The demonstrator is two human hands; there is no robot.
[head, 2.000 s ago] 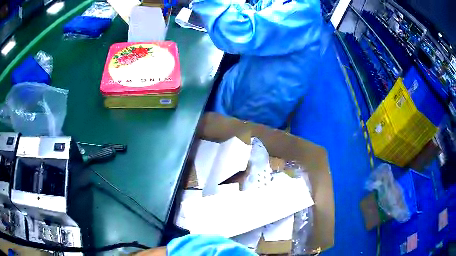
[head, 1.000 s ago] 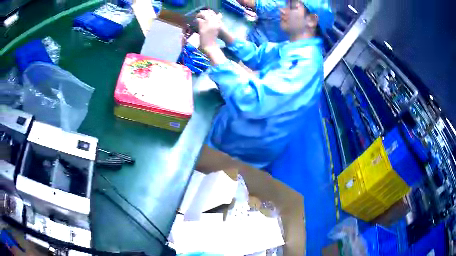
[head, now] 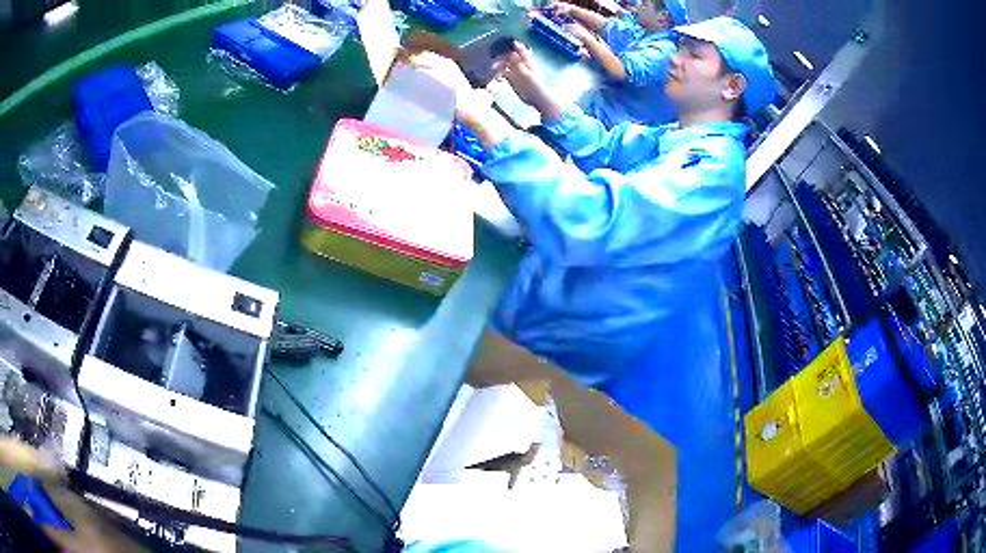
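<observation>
Neither of my hands can be made out. A bit of my light-blue sleeve (head: 460, 547) shows at the bottom edge; the hand is out of the picture. Two white-grey screw feeders stand side by side at the left, the nearer one (head: 178, 346) and the other (head: 65, 259), both with open dark tops. A black cable runs over them. At the bottom left corner, a blurred tan surface (head: 92, 518) and a piece of a blue unit (head: 41, 502) are cut off by the edge. I cannot tell whether a hand is there.
A red-pink tin box (head: 395, 200) stands on the green bench (head: 357, 378), with clear bags (head: 184, 194) and blue units (head: 265, 49) behind. Black leads lie by the feeder. An open carton (head: 638, 443) holds white card. A coworker (head: 616, 205) stands beyond; yellow crates (head: 816, 427) are at right.
The view has tilted up and turned, so bench items sit further right than a second ago. More coworkers show at the top. My sleeve shows much less than two seconds ago.
</observation>
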